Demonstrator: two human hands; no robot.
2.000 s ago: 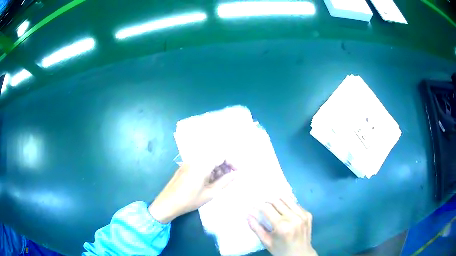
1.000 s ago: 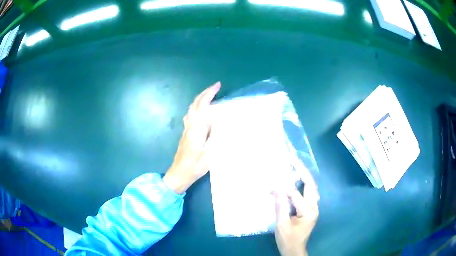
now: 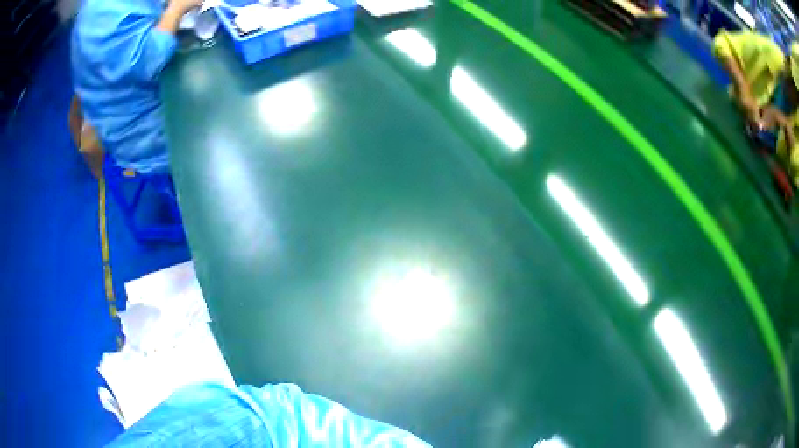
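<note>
A blue sleeve (image 3: 289,416), on my left arm, crosses the bottom edge, and my left hand is cut off below the picture. My right hand is not in view. A loose pile of white papers or bags (image 3: 171,350) lies low at the left, beside the bench edge and partly behind the sleeve. A small white patch (image 3: 551,444) shows at the bottom edge; I cannot tell what it is. The manual stack and the bagged piece are out of view.
The glossy green bench (image 3: 350,201) runs away from me. A blue crate (image 3: 293,33) with white items stands at its far end beside a coworker in blue (image 3: 123,79). A green rail (image 3: 648,153) curves along the right, with people in yellow (image 3: 753,66) beyond.
The view has swung to the left. Both hands, the white piece with clear plastic and the manual stack have left the picture; the crate, coworkers and loose white pile now show.
</note>
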